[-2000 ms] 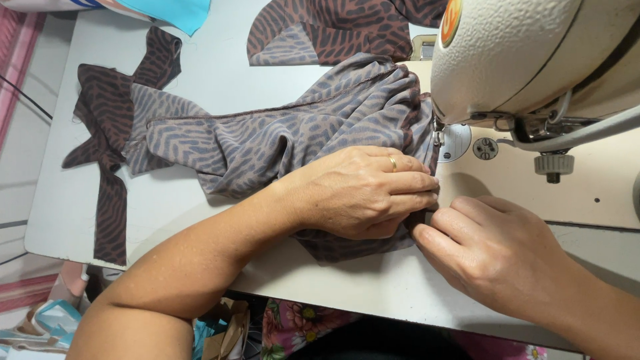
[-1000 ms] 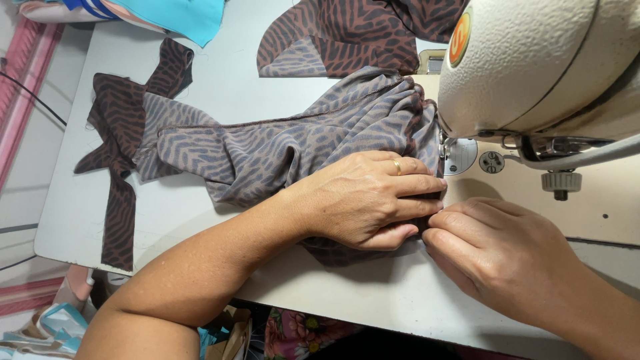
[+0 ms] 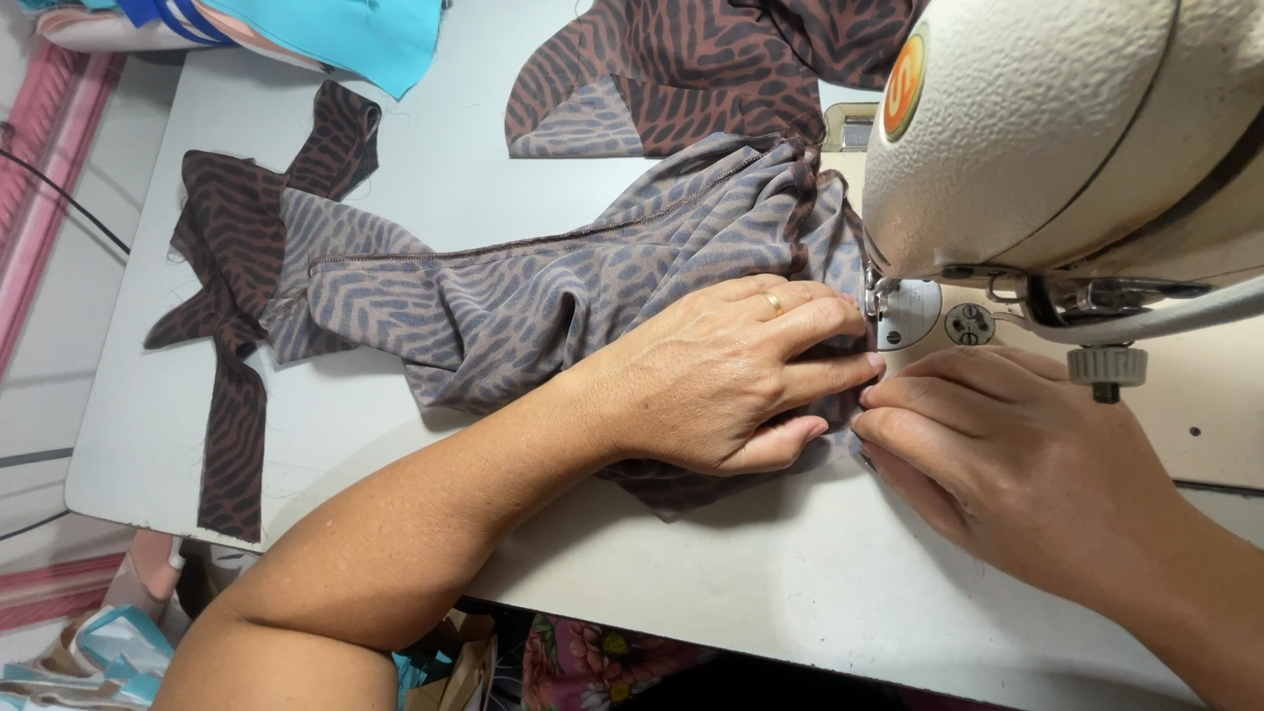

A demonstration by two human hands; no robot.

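Observation:
A brown and black animal-print garment (image 3: 513, 296), mostly showing its paler wrong side, lies bunched on the sewing machine table. Its right edge runs under the presser foot (image 3: 873, 291) of a sewing machine (image 3: 1027, 128). My left hand (image 3: 741, 375), with a ring on one finger, rests flat on the fabric just left of and below the foot, pressing it down. Below the foot, my right hand (image 3: 968, 444) pinches the fabric's edge between thumb and fingers. The fingertips of both hands nearly meet. The fabric under my left palm is hidden.
Another piece of the same print (image 3: 681, 89) lies folded behind the garment. Turquoise cloth (image 3: 375, 39) sits at the table's far left corner. The needle plate (image 3: 908, 314) is right of the foot. Below the table's front edge, fabric scraps (image 3: 109, 652) and floral cloth (image 3: 592, 662) show.
Both hands keep their places by the presser foot, on the same fabric edge. The view has shifted slightly.

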